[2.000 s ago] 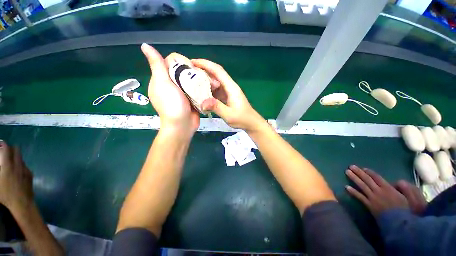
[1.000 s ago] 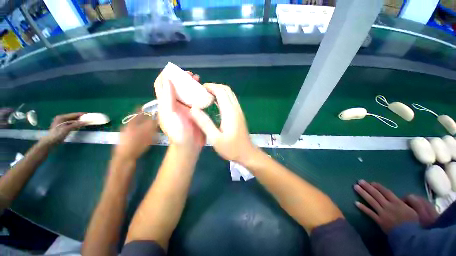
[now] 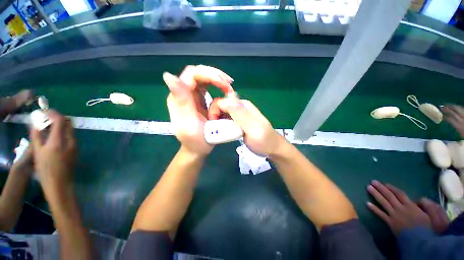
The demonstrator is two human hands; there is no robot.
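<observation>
My left hand [image 3: 189,111] and my right hand [image 3: 249,122] hold a cream-white oval unit [image 3: 224,131] between them, above the belt's white edge strip. Its rounded end face, with two small dark slots, points toward me. The rest of the unit is mostly hidden by my palms and fingers. Both hands are bare, and the fingers of both curl above the unit. A small loose pile of white slips [image 3: 253,161] lies on the dark green surface just below my right hand.
A grey-white post [image 3: 351,66] stands right of my hands. Units with cord loops lie on the belt, one left [image 3: 121,98] and two right. More units [image 3: 438,154] sit in rows at right. Other people's hands are at left and right. A parts tray [image 3: 323,18] and plastic bag [image 3: 170,15] are behind.
The held unit has turned so its slotted end faces me, and it is lower. The open shell on the belt at left is gone; a closed unit lies there. Another person's hand has appeared at the right edge.
</observation>
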